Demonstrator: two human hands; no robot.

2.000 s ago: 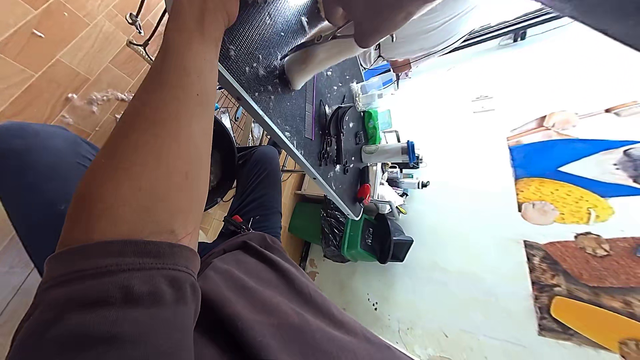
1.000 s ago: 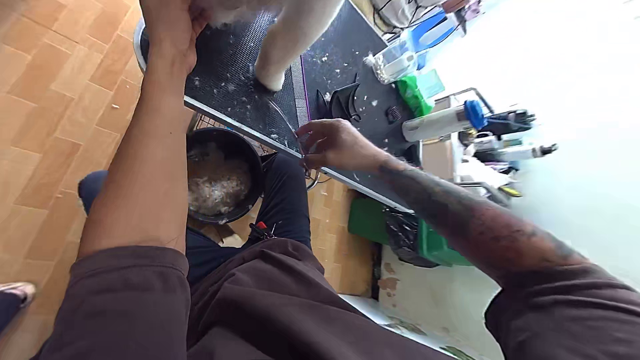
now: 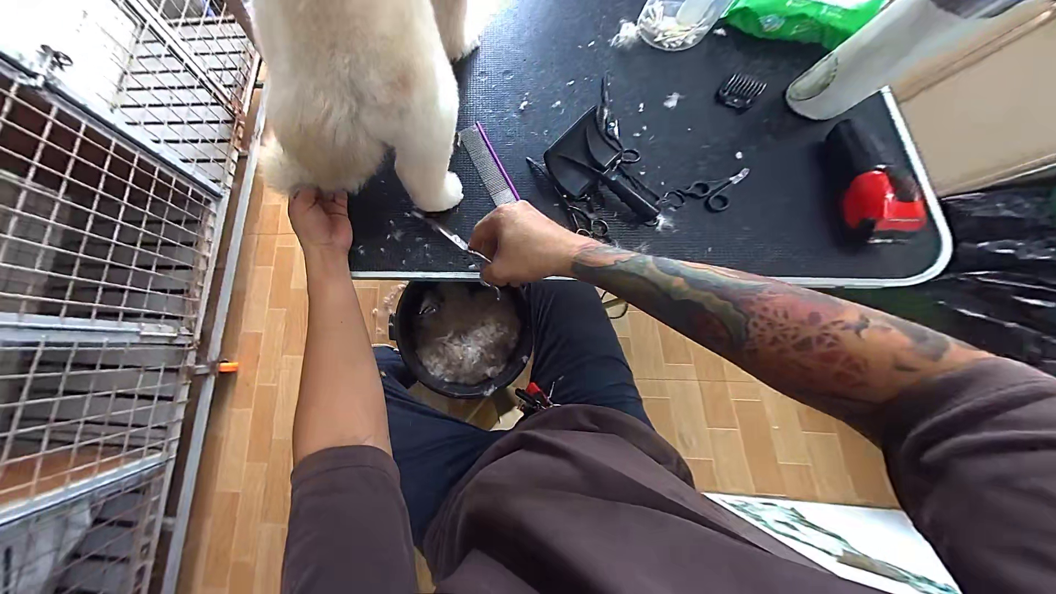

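A dog with cream fur [image 3: 355, 91] stands on the black grooming table [image 3: 742, 247], its face out of view. My left hand [image 3: 320, 221] is against the underside of its furry rear end at the left, palm up, fingers partly hidden by fur. Metal scissors [image 3: 450, 235] are held in my right hand [image 3: 520, 243] over the table's near edge, blades pointing up and left toward a paw. A steel comb with a purple spine [image 3: 488, 163] lies between that paw and my right hand. Several dark scissors lie around a black holder [image 3: 582, 153] to the right.
Below the table edge, a black bucket [image 3: 402, 330] holds cut fur. Wire cages [image 3: 107, 231] line the left side. On the table are small black-handled scissors [image 3: 708, 191], a black clipper comb [image 3: 741, 91], a red and black tool [image 3: 883, 202], a clear tub [image 3: 672, 25] and a green packet [image 3: 792, 21].
My right hand, out of view two seconds ago, came into view with the scissors and remains at the table edge. The view has swung strongly, now showing the cages and more of the dog.
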